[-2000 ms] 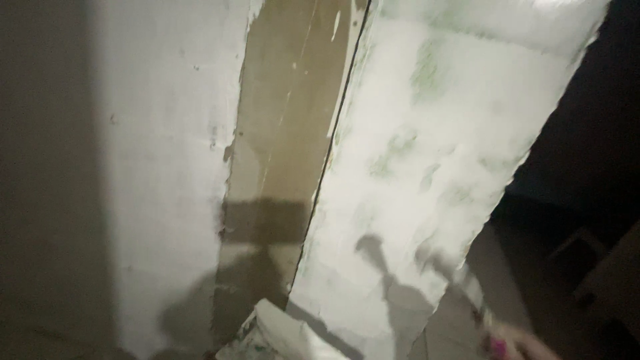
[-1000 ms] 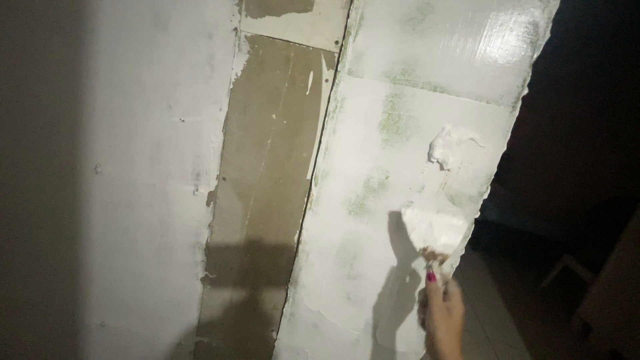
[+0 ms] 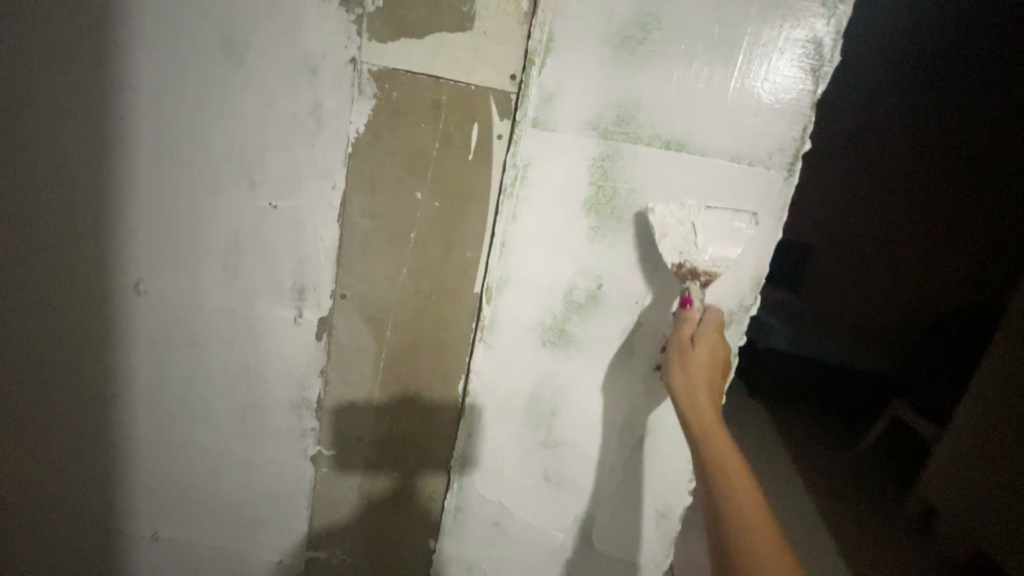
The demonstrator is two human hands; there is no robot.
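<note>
My right hand grips the handle of a putty knife, its thumb or finger with a pink nail lying near the blade. White filler coats the wide blade, which lies against or very close to the white-plastered wall panel near its right edge. Rust-brown marks show where blade and handle meet. Greenish patches show through the white coat. A dark shadow of the hand and tool falls to their left. My left hand is outside the view.
Left of a dark vertical gap runs a bare brownish board strip with screw heads. Beyond it stands another white-coated wall surface. The panel's right edge is ragged, with a dark space and a pale floor past it.
The putty knife has moved up the panel from its place one second ago and now covers the spot where a raised lump of filler showed. Two seconds ago the hand was low at the right.
</note>
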